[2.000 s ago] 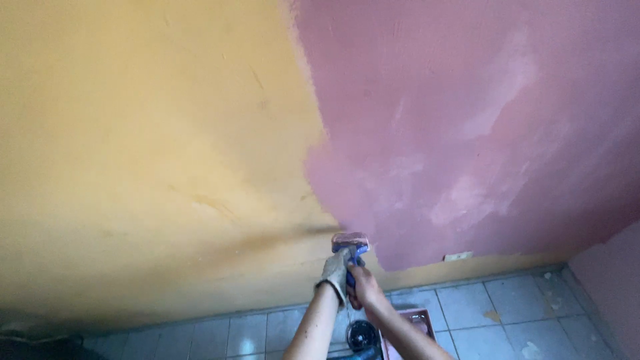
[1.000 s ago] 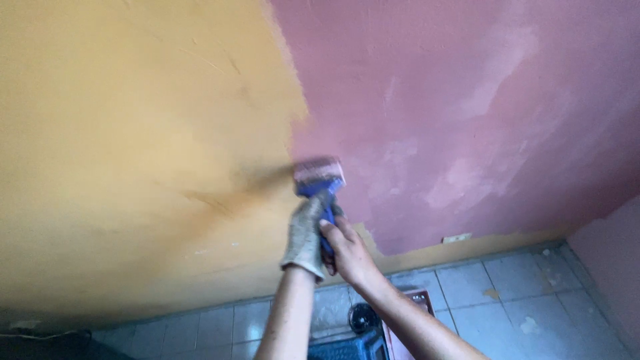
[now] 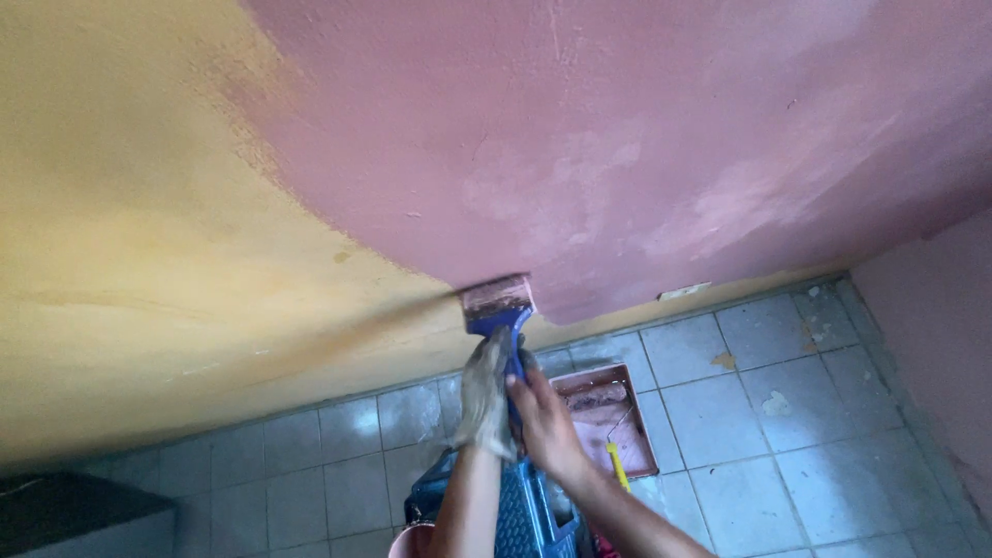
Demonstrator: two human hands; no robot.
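A wide paintbrush (image 3: 498, 302) with a blue handle and pink-coated bristles touches the wall near the lower edge of the pink paint (image 3: 434, 155). My left hand (image 3: 487, 391), in a grey work glove, grips its handle. Just to the right, my right hand (image 3: 546, 418) is also closed around the handle; its palm and most of the fingertips are hidden. Yellow wall (image 3: 155, 256) lies left of the brush. Below and right, a paint tray (image 3: 643, 434) on the floor holds pink paint and a small roller (image 3: 597, 396) with a yellow handle.
A blue textured plastic step stool (image 3: 518, 511) stands below my forearms, with a pink-rimmed container (image 3: 409, 541) beside it. A dark-topped box-like object (image 3: 85, 504) sits at lower left. A wall outlet plate (image 3: 683, 291) is low on the wall; another wall (image 3: 938, 310) meets it at right.
Both hands have stayed on the brush, which was higher on the wall one second ago and is now lower. Pink now covers more wall left of the brush. The view has shifted.
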